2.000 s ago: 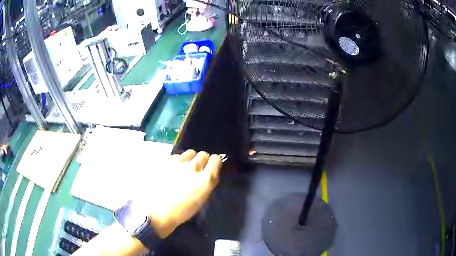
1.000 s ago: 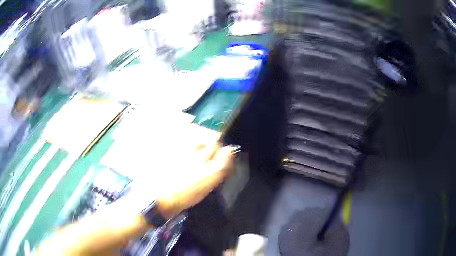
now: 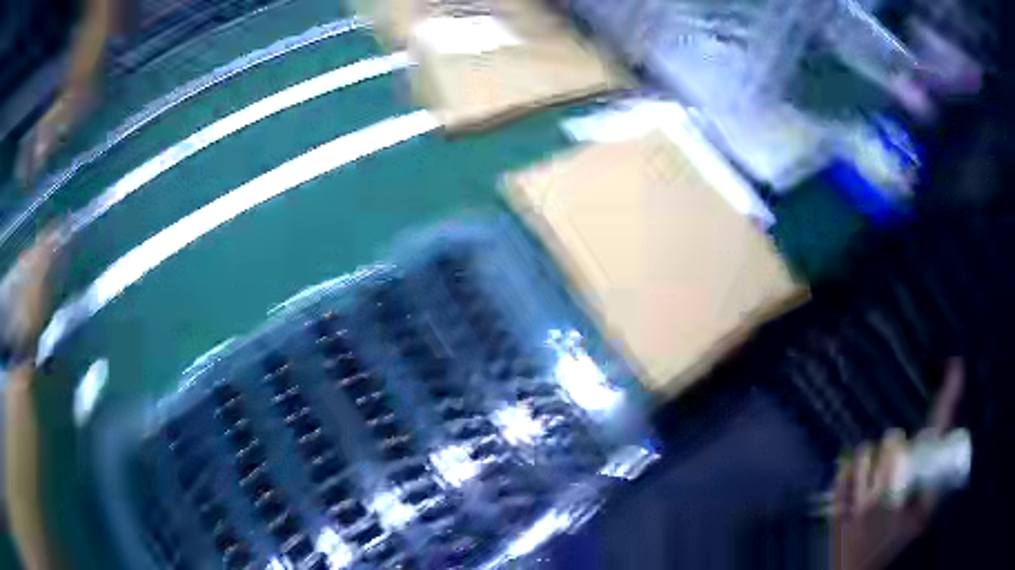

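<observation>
A large clear tray [image 3: 334,412] with rows of small black parts lies on the green mat at lower left and centre. My right hand [image 3: 874,490], blurred at the lower right, is closed around a white object [image 3: 940,459] that looks like the squeeze bottle, with one finger sticking up. It is right of the tray and apart from it. A blurred, skin-coloured shape at the left edge appears to be my left hand and forearm [image 3: 31,290], left of the tray. Its fingers and anything in them cannot be made out.
A cardboard sheet [image 3: 668,245] lies beside the tray, with another cardboard piece [image 3: 512,72] farther back. White strips [image 3: 245,200] cross the mat. A small white oval [image 3: 91,390] lies at left. A blue bin [image 3: 879,178] is at upper right. Another person's blurred arm [image 3: 84,72] shows upper left.
The view has swung left onto the tray. My right hand has gone from over the bench edge to the lower right and now holds the white object. The left-edge hand shape has come into view.
</observation>
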